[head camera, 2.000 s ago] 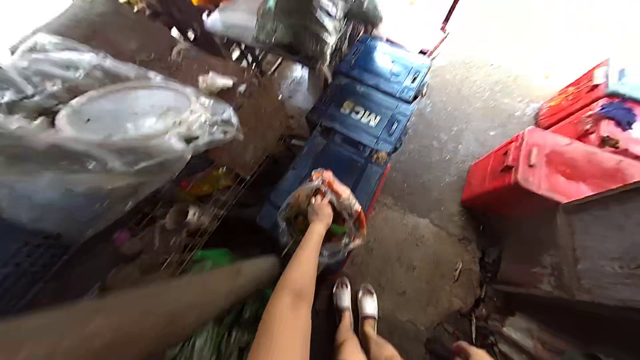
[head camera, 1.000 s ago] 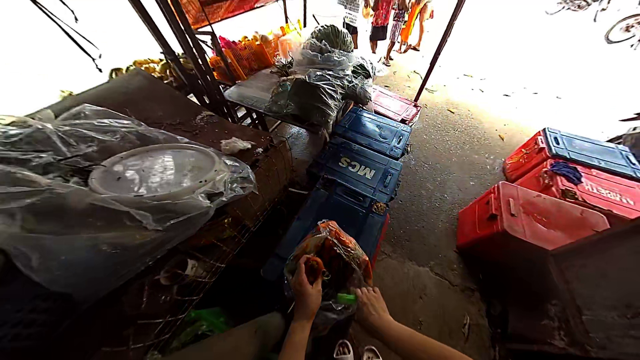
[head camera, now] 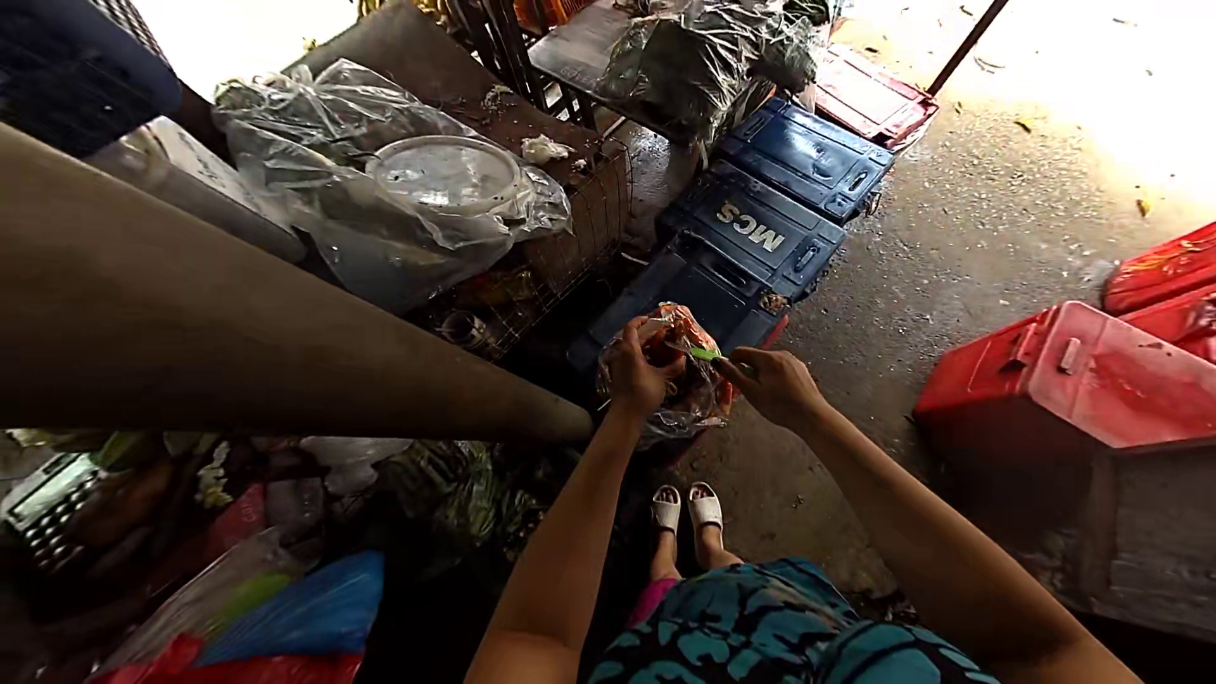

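A clear plastic bag (head camera: 698, 404) with orange-red contents rests at the near end of the row of dark blue lidded boxes (head camera: 731, 223). Over its mouth, my left hand (head camera: 641, 372) holds a small reddish-brown item (head camera: 665, 347) that I cannot identify. From the right side of the bag, my right hand (head camera: 779, 385) grips a tool with a bright green part (head camera: 705, 354), which points left toward that item. The tool's tip is hard to make out against the bag.
A thick pole (head camera: 285, 313) slants in from the left. Behind it, a plastic-wrapped round lid (head camera: 446, 176) lies on a worn table (head camera: 494, 104). Red boxes (head camera: 1073, 370) stand at the right. Bags and litter, including a blue bag (head camera: 304, 608), fill the lower left.
Two seconds ago one hand reached into the bag; now both hands are at it. Since one second ago, my right hand has brought the green tool up beside my left hand. The view has tilted down.
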